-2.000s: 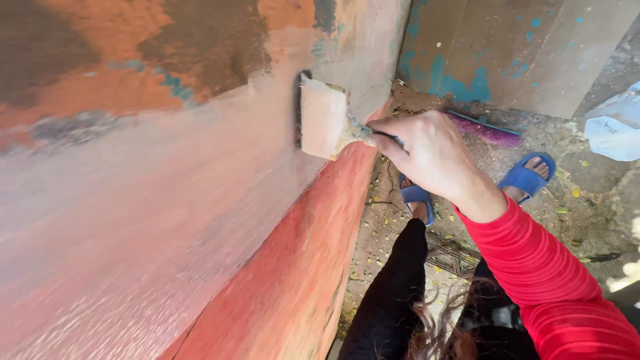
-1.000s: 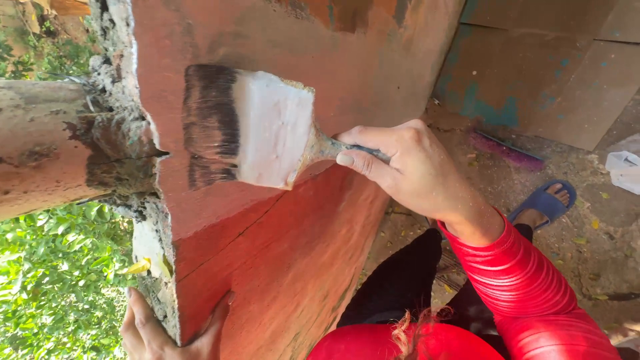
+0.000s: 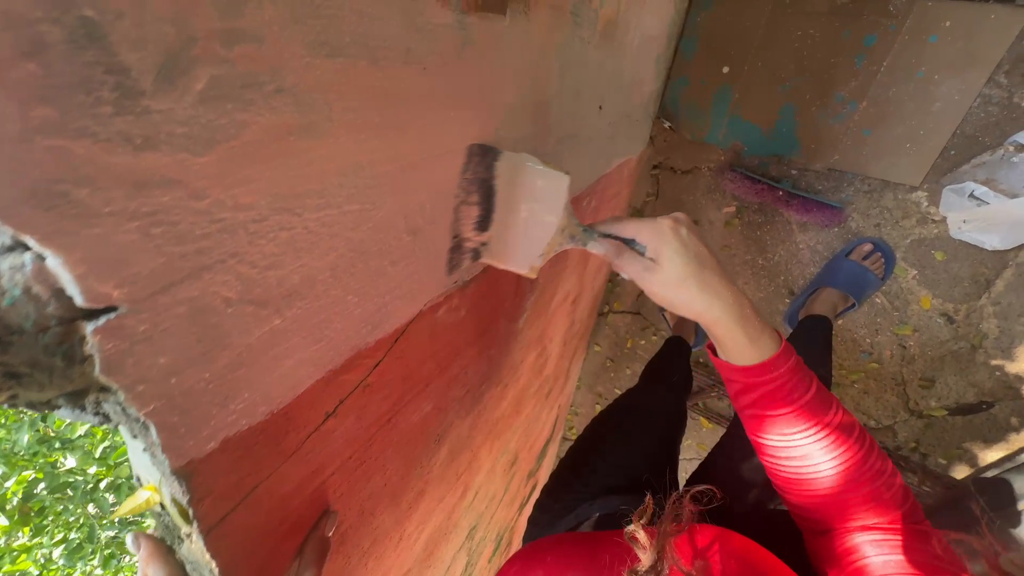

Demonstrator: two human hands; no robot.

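My right hand [image 3: 676, 260] grips the handle of a wide flat paintbrush [image 3: 528, 216], its dark bristles pointing left against the painted wall [image 3: 320, 160]. Pale paint coats the brush's ferrule. The wall's upper part is a dull pinkish tone; the lower part is a brighter red-orange, with a thin crack running through it. At the bottom left, my left hand [image 3: 314, 548] rests around the wall's broken edge, with only some fingertips in view.
A paint-spattered brown board [image 3: 808, 88] stands beyond the wall. On the ground lie a purple-bristled broom head [image 3: 784, 196] and a white plastic bag [image 3: 984, 212]. My feet wear blue sandals [image 3: 848, 272]. Green leaves [image 3: 64, 488] show past the rough wall edge [image 3: 148, 456].
The brush in my right hand has moved along the wall, away from its broken left edge. My left hand, absent two seconds ago, came into view at that edge and now shows less.
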